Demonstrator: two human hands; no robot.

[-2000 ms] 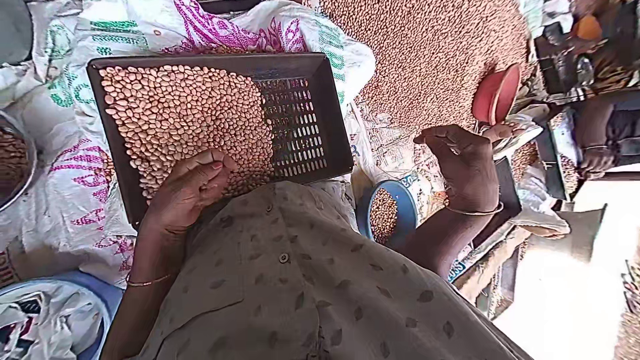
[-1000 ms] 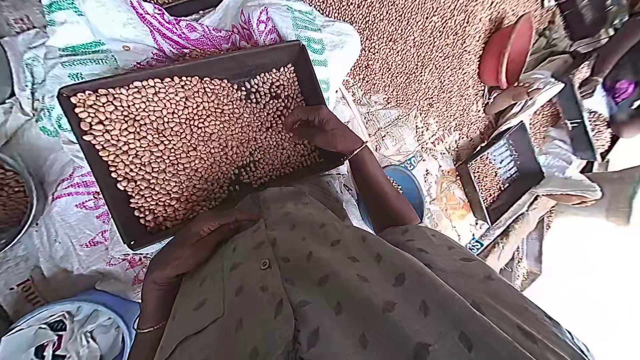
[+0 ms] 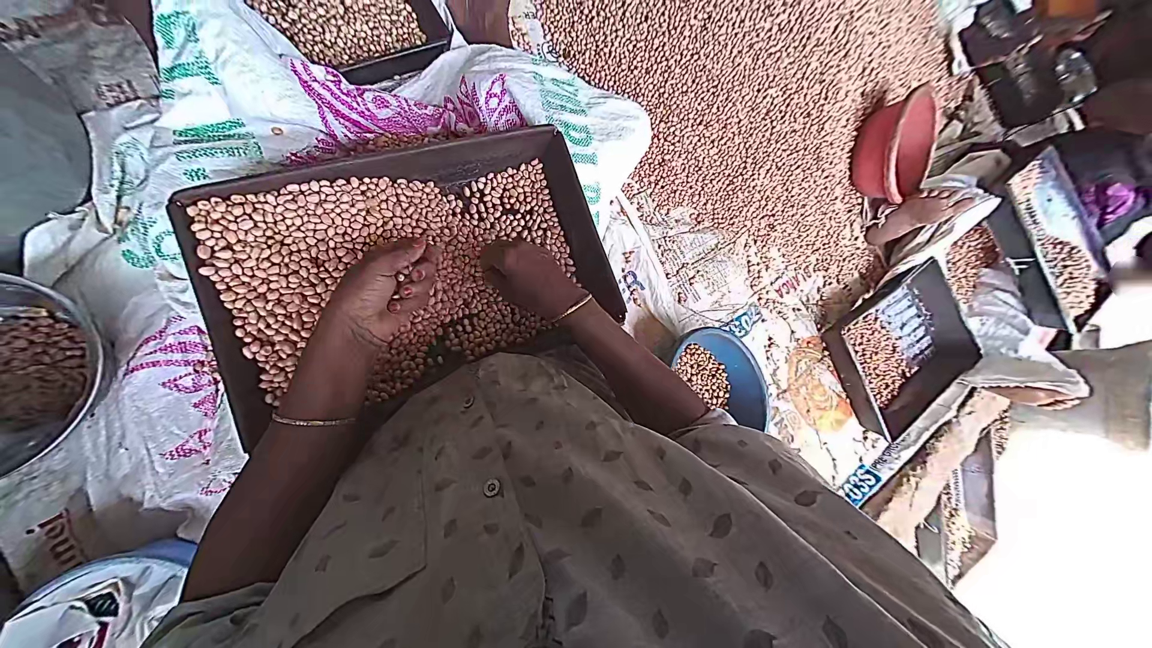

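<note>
A dark rectangular tray (image 3: 590,234) with a slotted base lies across my lap, spread with shelled peanuts (image 3: 288,243). Over the middle of the peanuts is my left hand (image 3: 387,292), its fingers curled inward; whether peanuts are in it is unclear. My right hand (image 3: 526,279) is back side up just to the right, fingertips down among the peanuts and hidden. The peanuts lie thicker on the left, thinner on the right and near the front edge, where dark base shows between them. Each wrist wears a thin bangle.
White printed sacks (image 3: 135,297) lie around the tray. A metal bowl (image 3: 90,378) of nuts stands left, a blue bowl (image 3: 749,382) of peanuts right. Beyond are a large peanut heap (image 3: 747,108), a red bowl (image 3: 886,148), another tray (image 3: 945,360) and partly visible people.
My right hand, outside the tray two seconds ago, is now in the peanuts. My left hand has moved from the near edge over the peanuts. Peanuts now cover the slotted right part that showed bare earlier.
</note>
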